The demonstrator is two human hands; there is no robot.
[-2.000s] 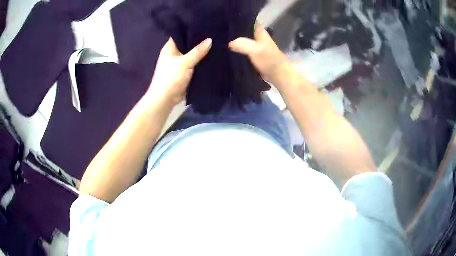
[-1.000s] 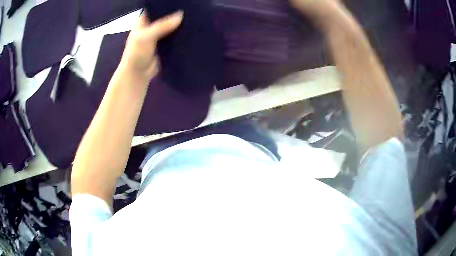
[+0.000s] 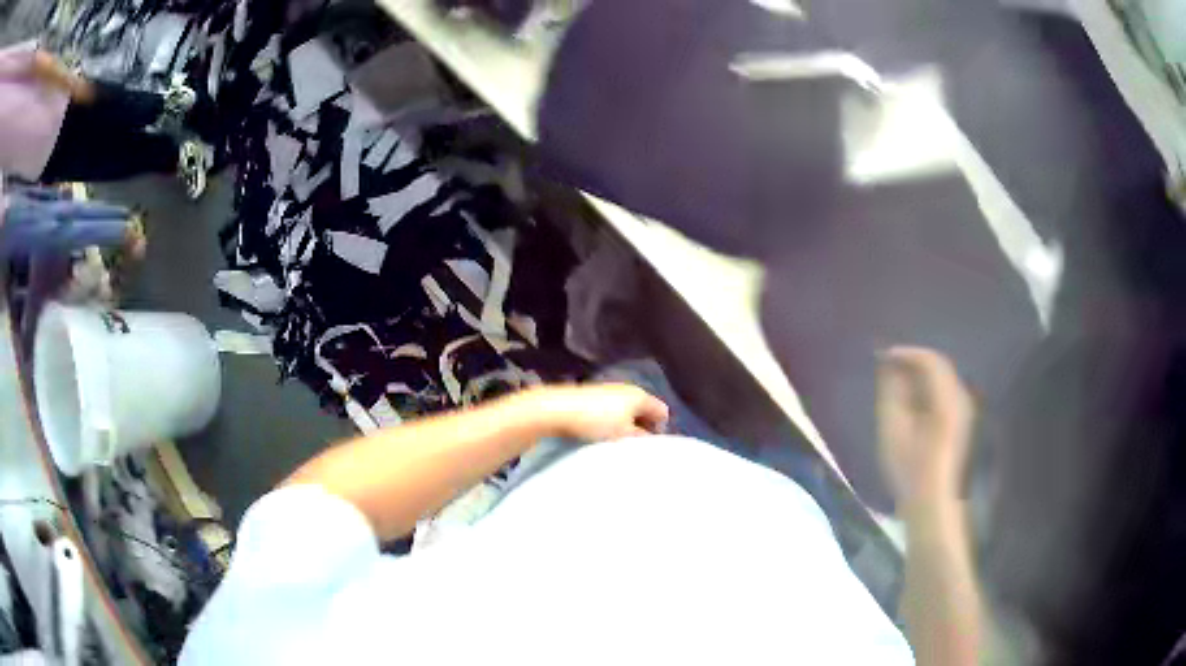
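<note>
Large dark cut panels (image 3: pixel 832 286) lie on the pale cutting table (image 3: pixel 709 280) at the upper right, blurred. White offcuts (image 3: pixel 897 124) lie between them. My left hand (image 3: pixel 611 410) is at my waist, off the table, with its fingers curled in; no cloth shows in it. My right hand (image 3: pixel 926 416) is over the near dark panel, palm side hidden and blurred. I cannot tell whether it grips the cloth.
A heap of black, grey and white scraps (image 3: pixel 377 195) lies on the floor beside the table. A white bucket (image 3: pixel 143 384) lies on its side at the left. Part of a person, a pink garment (image 3: pixel 29 111), shows at the upper left edge.
The view has swung, so the table now runs diagonally at the right. The dark pieces that were between my hands are no longer there. My left hand has come off the table to my waist.
</note>
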